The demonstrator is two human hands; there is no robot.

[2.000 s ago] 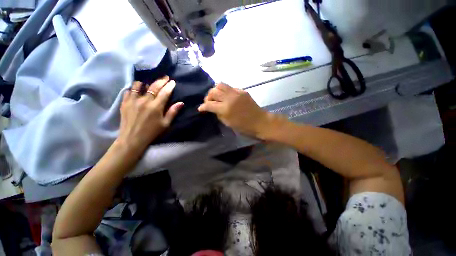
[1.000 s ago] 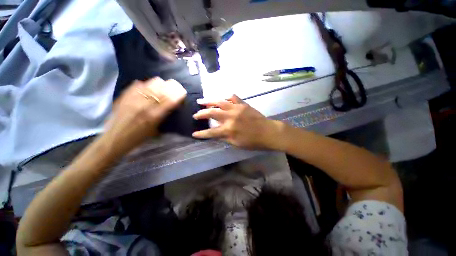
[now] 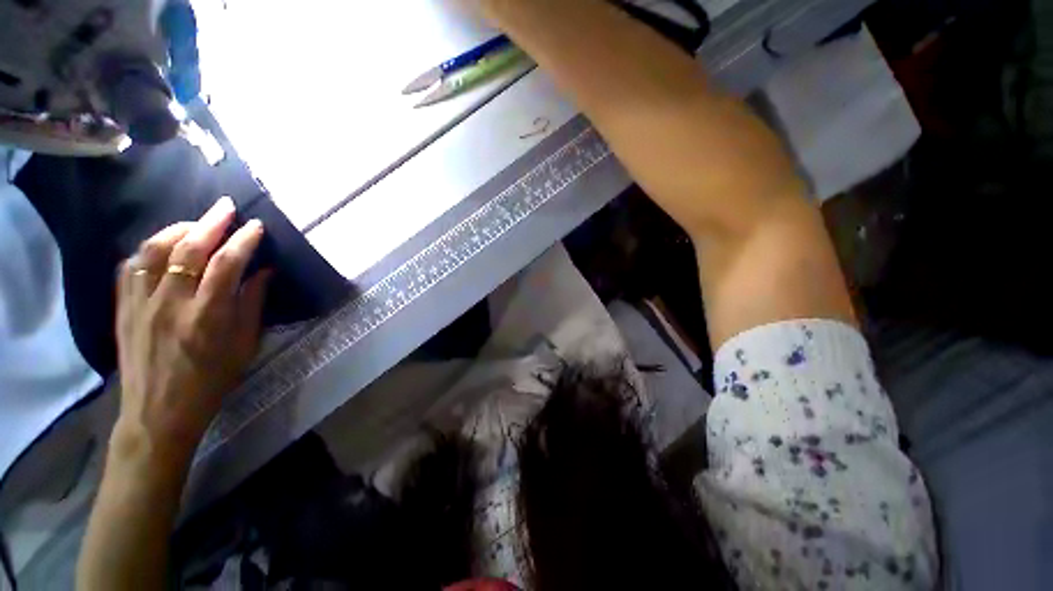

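The dark navy piece (image 3: 98, 219) lies flat on the machine bed at the left, its edge under the lit presser foot area (image 3: 202, 136). Light grey-blue cloth (image 3: 32, 335) joins it at the far left. My left hand (image 3: 191, 294), with two rings, rests palm down on the navy piece, fingers slightly spread, holding nothing visible. My right forearm reaches to the top edge of the picture; my right hand is cut off there.
Blue and yellow-green thread snips (image 3: 473, 72) lie on the white bed, beside my right forearm. A black handle loop (image 3: 681, 25) shows at the top. A measuring scale (image 3: 462, 237) runs along the front edge. A small thread end (image 3: 534, 128) lies near it.
The view has turned and shifted right. My right hand has left the navy piece and reached up past the snips. My left hand has come down flat on the navy piece.
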